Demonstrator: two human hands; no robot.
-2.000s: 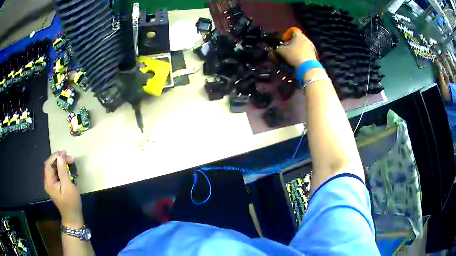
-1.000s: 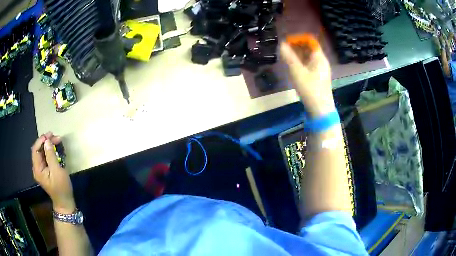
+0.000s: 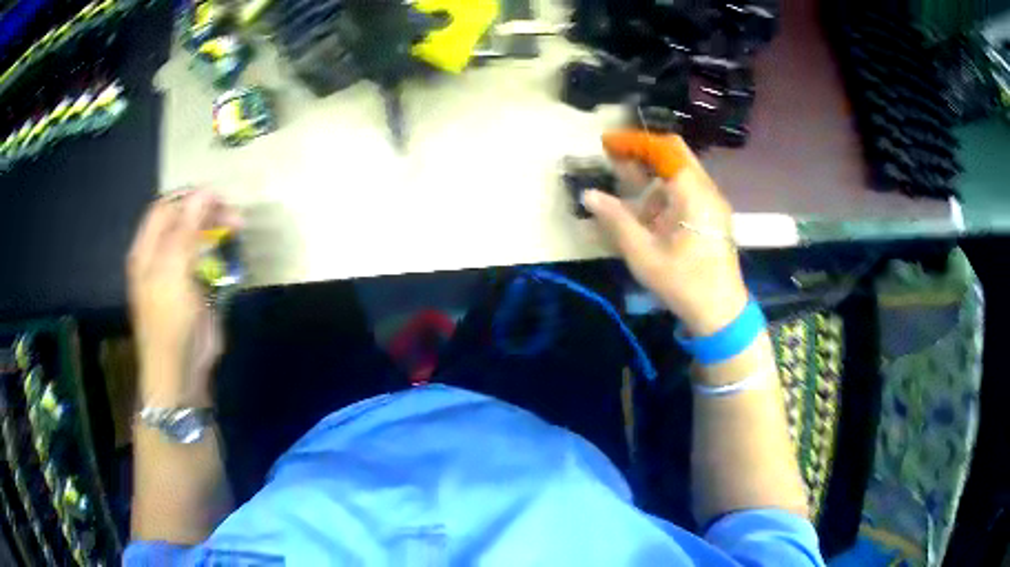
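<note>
My left hand is at the bench's front edge at left, its fingers around a small circuit board with yellow and white parts. My right hand, with an orange cover on one finger and a blue wrist band, is over the front of the bench, right of centre. It holds a small black plug housing between thumb and fingers; blur hides the exact contact. A heap of black housings lies behind the right hand. The dark soldering iron tip points down at the pale sheet.
Loose circuit boards lie at the back left, with board rows on the black mat. A yellow piece is behind the iron. A black ridged stack stands at right. Board trays are below the bench on both sides.
My right hand has moved left from the heap and now has a black housing at its fingertips. The left hand still holds its board. The view has shifted, and the bench sits higher.
</note>
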